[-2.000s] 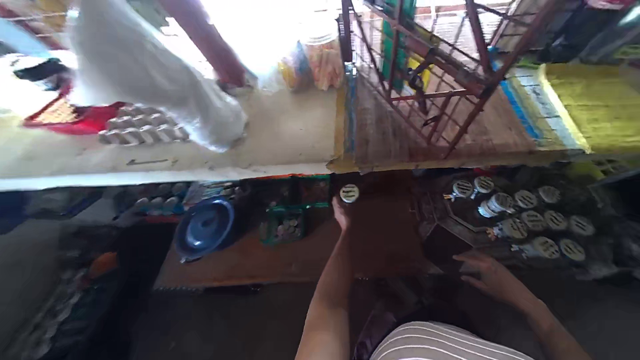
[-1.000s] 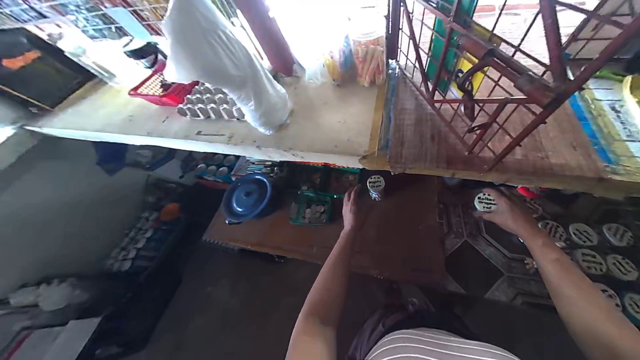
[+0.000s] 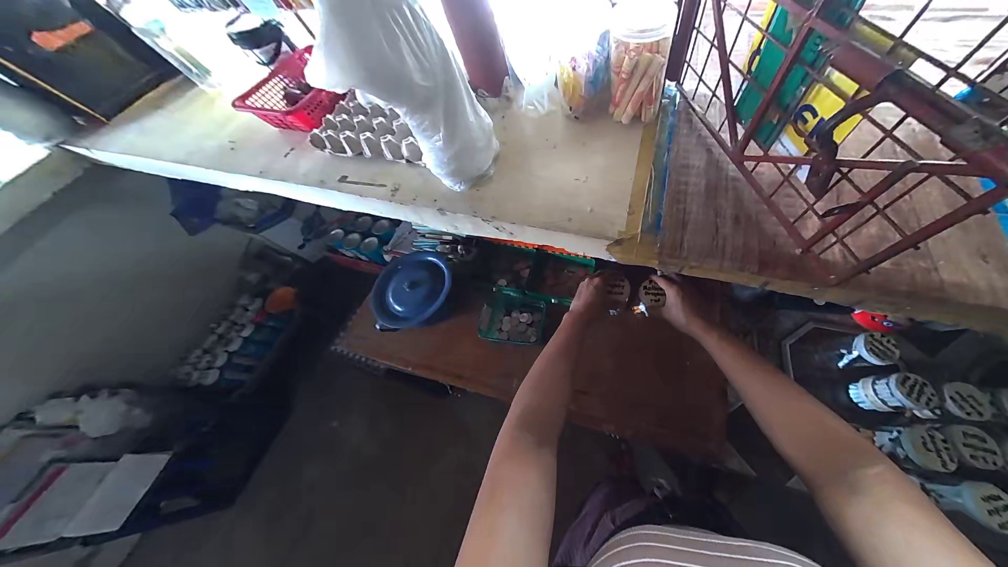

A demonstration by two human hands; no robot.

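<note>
My left hand (image 3: 587, 295) is closed around the left side of a container with a round written-on lid (image 3: 616, 290), on the brown wooden shelf (image 3: 630, 386) under the counter. Close to its right, a second container with a pale written-on lid (image 3: 652, 293) is gripped at its right side by my right hand (image 3: 676, 301). Both containers stand side by side beneath the counter's edge, their lower parts mostly hidden. Left of my left hand are a green basket of coins (image 3: 516, 324) and a blue lidded tub (image 3: 411, 290).
Above the shelf runs a pale counter (image 3: 551, 181) bearing a white plastic bag (image 3: 409, 87), an egg tray (image 3: 366, 134) and a red basket (image 3: 276, 102). A rusty metal grille (image 3: 850, 161) stands at right. Several similar lidded containers (image 3: 929, 449) fill the lower right.
My right hand has moved left from the group of containers, bringing a lidded container beside the one at my left hand. The view has shifted closer to the counter.
</note>
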